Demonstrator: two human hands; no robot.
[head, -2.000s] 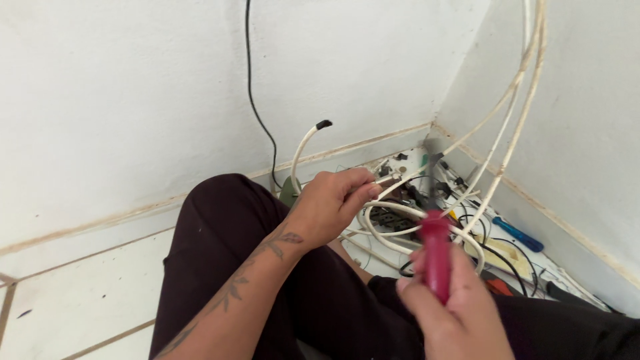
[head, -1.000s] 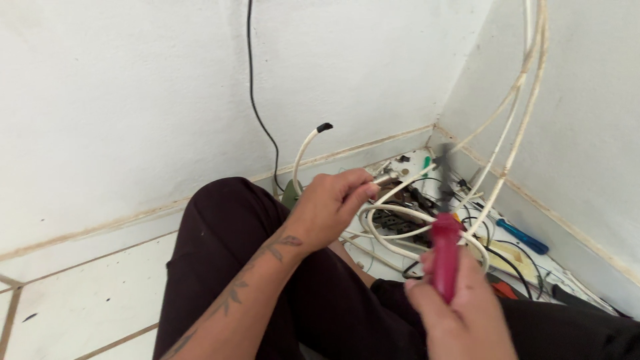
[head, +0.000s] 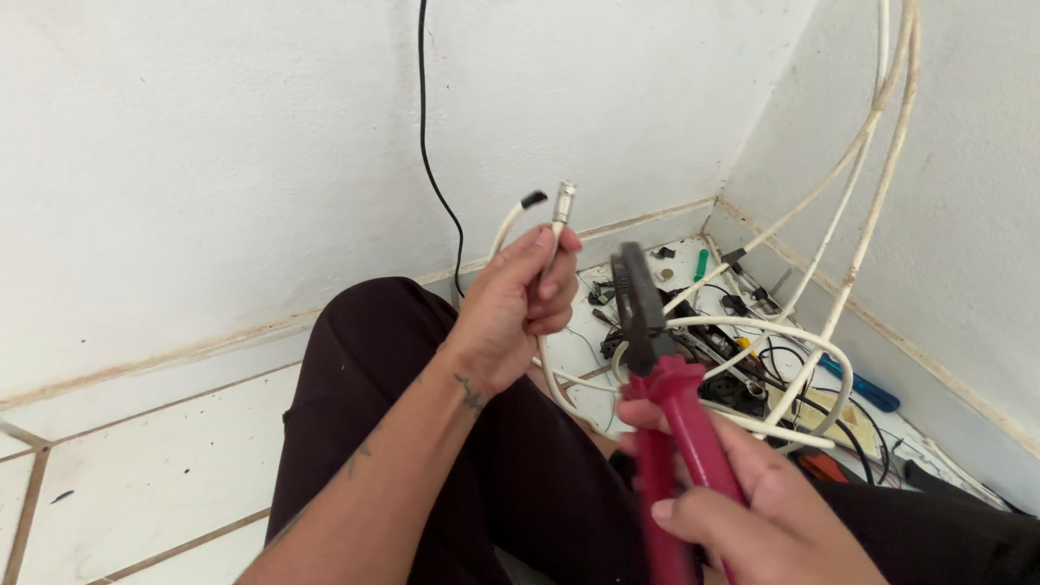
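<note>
A white coaxial cable is pinched in my left hand, with its metal coaxial connector pointing up above my fingertips. My right hand grips combination pliers by their red handles, the dark jaws upward and slightly blurred. The pliers stand to the right of the connector, apart from it. Just left of the connector, another white cable end wrapped in black tape rises behind my left hand.
White cables hang at the right and loop over the floor. Near the corner lie a blue-handled tool, a combination wrench, a green piece and black parts. A black cable runs down the wall.
My left hand has lifted the cable end, and its connector now points up. The pliers in my right hand have moved left, closer to my left hand.
</note>
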